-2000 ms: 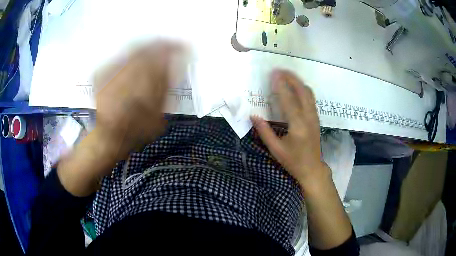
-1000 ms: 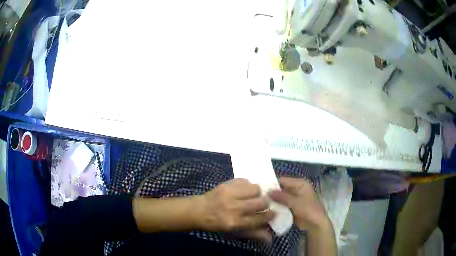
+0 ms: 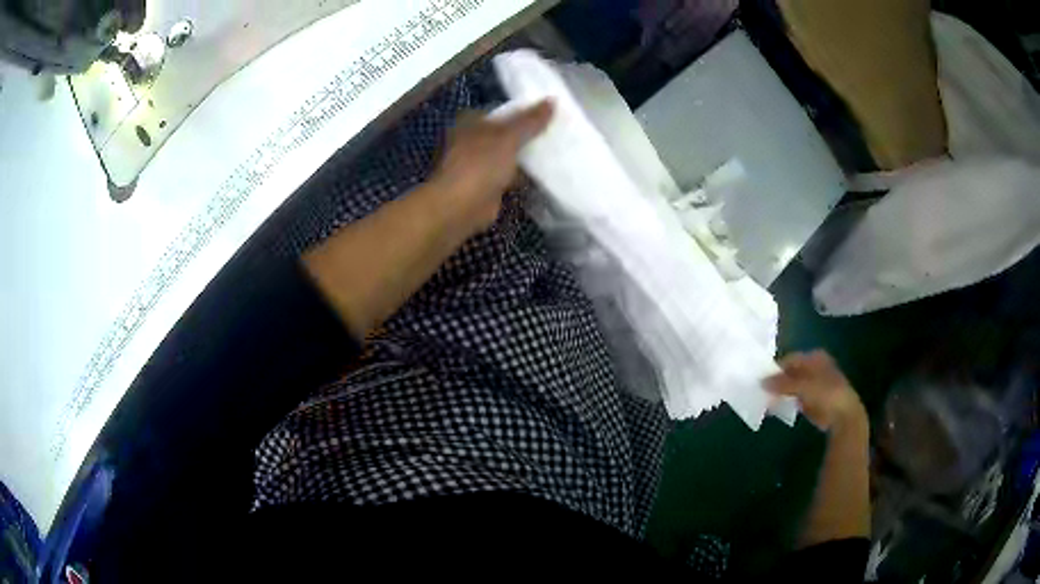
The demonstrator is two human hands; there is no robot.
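Note:
A white fabric band (image 3: 650, 245) is stretched slantwise over the right side of my lap, with more white layers beside and under it. My left hand (image 3: 493, 154) grips its upper end near the table's front edge. My right hand (image 3: 815, 390) pinches its lower, jagged-edged end at the lower right. How many layers my hands hold cannot be told. The presser foot area of the sewing machine (image 3: 143, 57) shows at the upper left, away from both hands.
The white table with its printed ruler (image 3: 245, 171) curves across the left. A grey-white panel (image 3: 741, 126) stands at the upper right, with crumpled white scraps (image 3: 713, 217) before it. A white bag-like cloth (image 3: 935, 234) lies farther right. The checked apron (image 3: 490, 376) covers my lap.
The view has swung right and down. My hands have moved from the band end at the table front to white cloth on the right of my lap, and are now far apart.

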